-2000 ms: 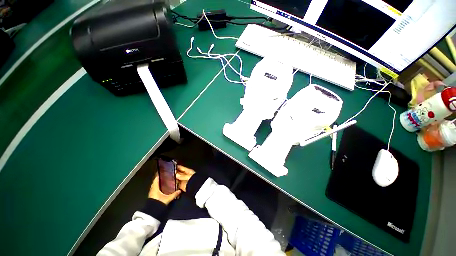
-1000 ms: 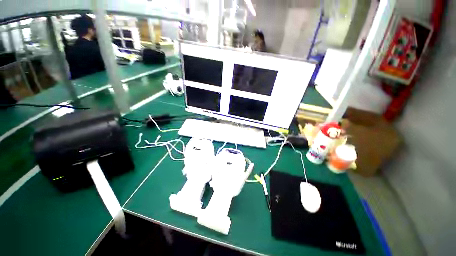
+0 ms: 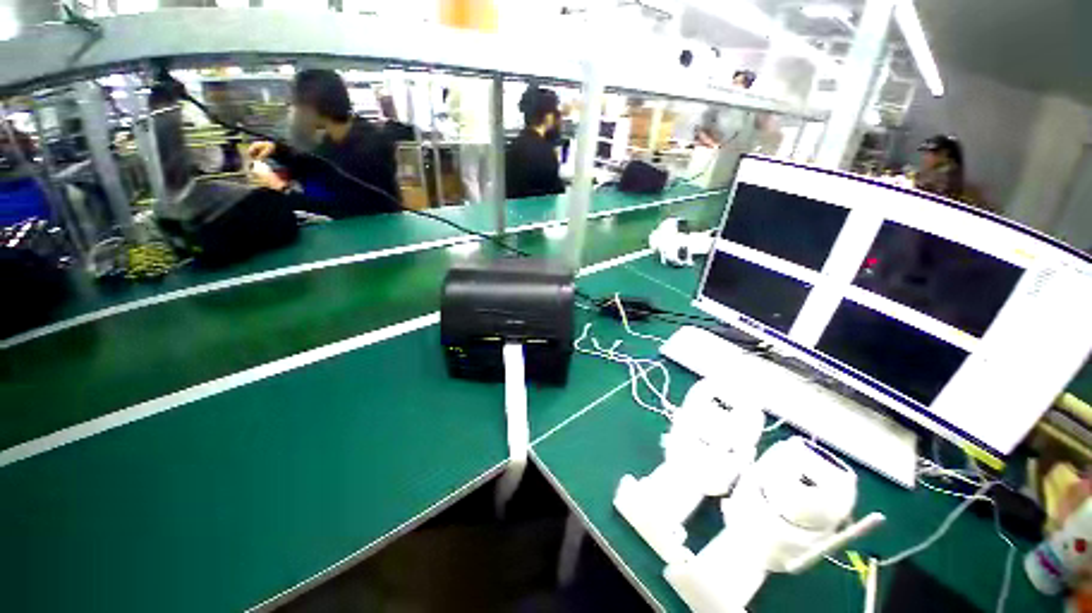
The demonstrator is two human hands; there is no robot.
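Observation:
Neither of my hands is in the picture. Two white security cameras lie side by side on the green bench [image 3: 359,479], one nearer the printer [image 3: 713,437] and one further right [image 3: 796,497]. A thin white antenna [image 3: 838,541] sticks out beside the right one. Thin white cables [image 3: 647,374] lie tangled to their left. Behind them are a long white keyboard [image 3: 838,419] and a monitor [image 3: 910,299] with four dark panes on a white screen.
A black label printer [image 3: 509,323] stands left of the cameras, its white label strip [image 3: 516,413] hanging over the bench edge. Another white camera [image 3: 678,242] stands behind the monitor's left side. Several people are beyond the bench, one in dark clothes [image 3: 347,156]. A bottle [image 3: 1060,557] is cut off at right.
The view has lifted and swung left. My hands and the smartphone, seen two seconds ago below the bench edge, are out of the picture. The cameras keep their places on the bench.

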